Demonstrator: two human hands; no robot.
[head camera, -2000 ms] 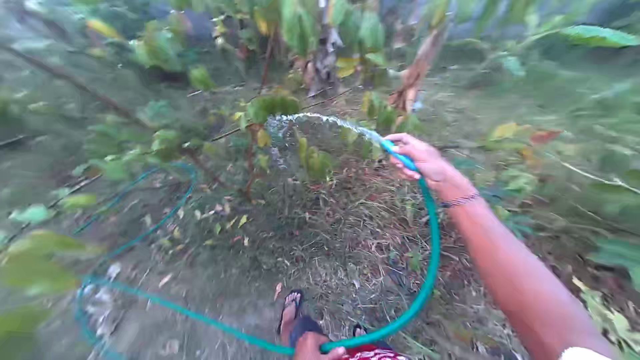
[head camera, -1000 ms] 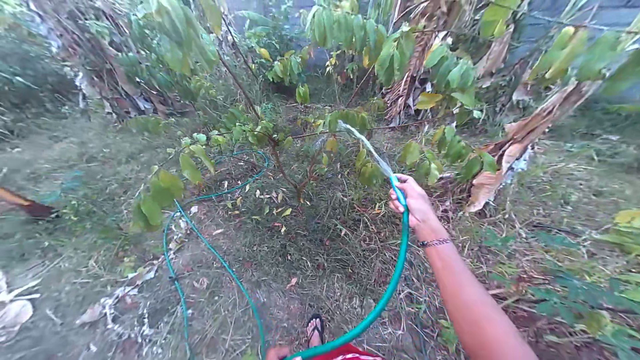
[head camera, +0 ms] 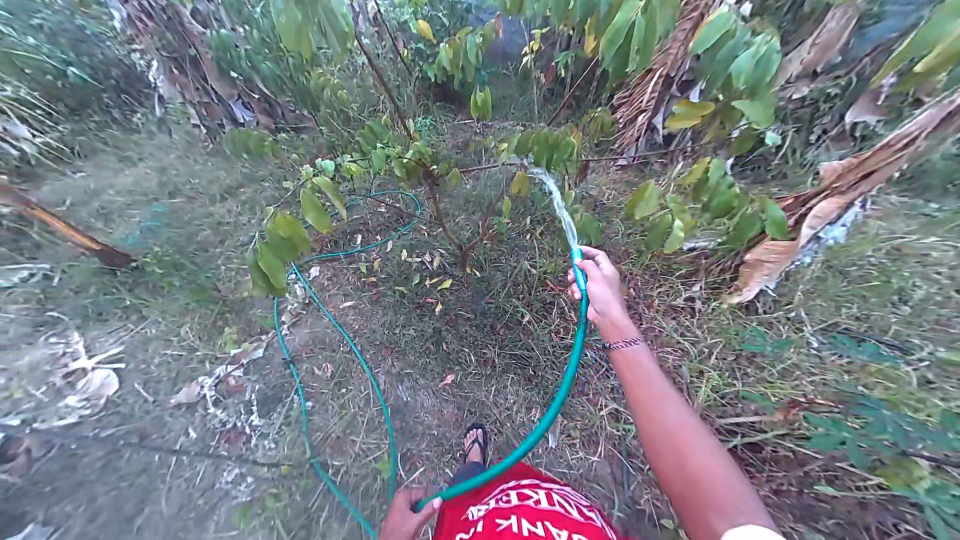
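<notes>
A green garden hose (head camera: 564, 386) arcs in front of me. My right hand (head camera: 598, 285), with a braided band at its wrist, grips it close to its open end. A stream of water (head camera: 555, 196) leaves that end, rising up and slightly left toward the leaves of a small tree (head camera: 457, 232). At the bottom edge my left hand (head camera: 409, 514) holds a lower part of the hose beside my red shirt; some of its fingers are cut off by the frame.
More hose (head camera: 375, 379) lies in loops on the ground at the left. Dry banana leaves (head camera: 832, 202) hang at the right, and a brown stalk (head camera: 64, 229) lies at the far left. My sandalled foot (head camera: 475, 444) stands on dry grass. Low branches spread across the middle.
The view has shifted, and more of the ground hose shows at the left. Both hands still hold the hose, and water still flows from it.
</notes>
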